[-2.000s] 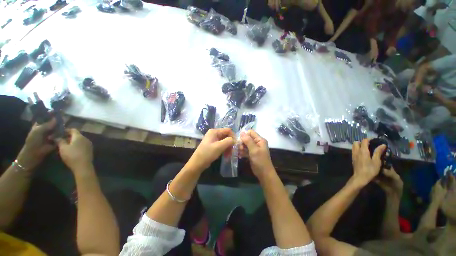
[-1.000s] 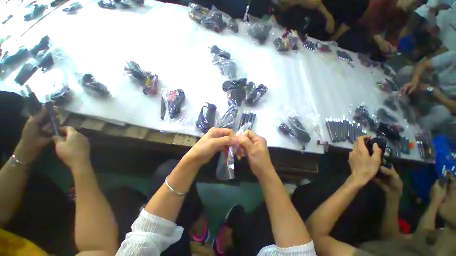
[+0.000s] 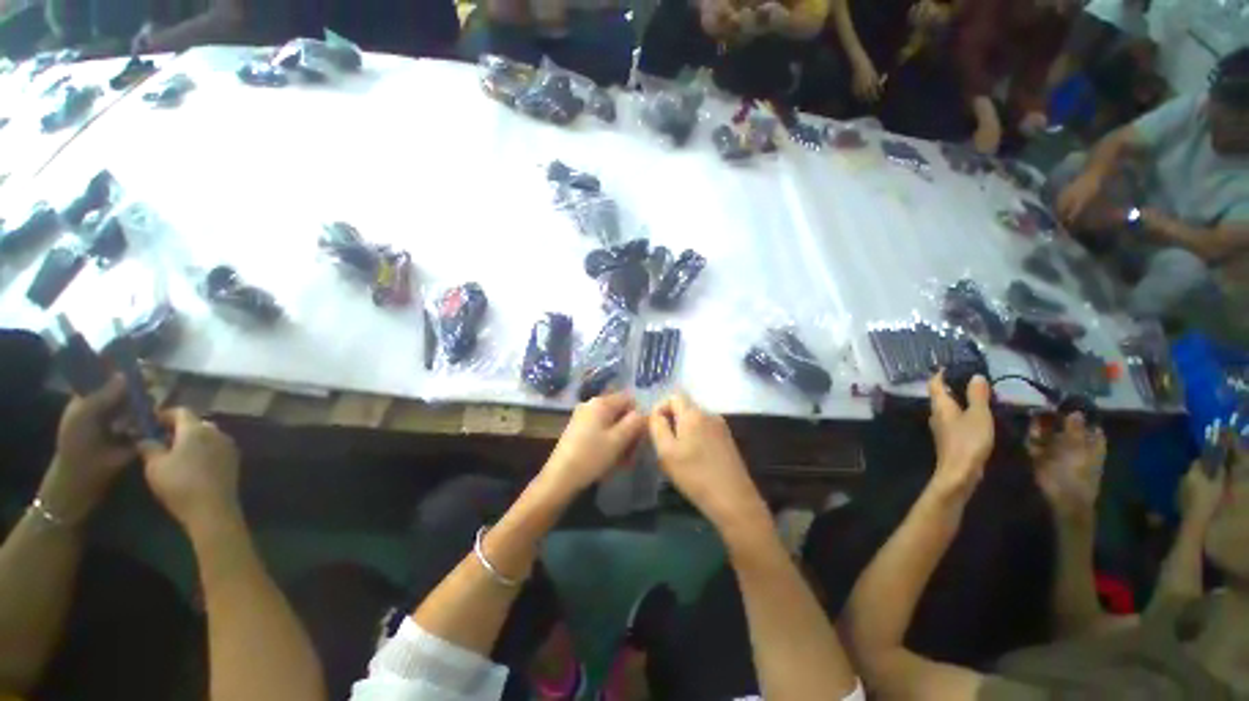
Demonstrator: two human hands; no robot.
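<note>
A clear plastic bag (image 3: 627,489) hangs over the lap, just past the table edge. My left hand (image 3: 597,436) pinches its top between thumb and fingers. My right hand (image 3: 689,441) is at the top of the bag on the other side, fingertips bent together; the film there is thin and hard to see. Slim black sticks (image 3: 659,356) lie side by side in a short row on the sheeting just beyond my hands. Bagged black parts (image 3: 548,355) lie to their left.
White sheeting (image 3: 452,164) covers the table, with a rough wooden edge (image 3: 359,410) below. More bagged parts (image 3: 788,362) and a longer stick row (image 3: 921,352) lie right. Neighbours' hands (image 3: 189,463) work at both sides, a dark lead at right. People sit opposite.
The view has tilted up slightly. My hands have moved a little apart, and the bag hangs wider between them. The right neighbour's hands have parted, with a dark lead stretched between them.
</note>
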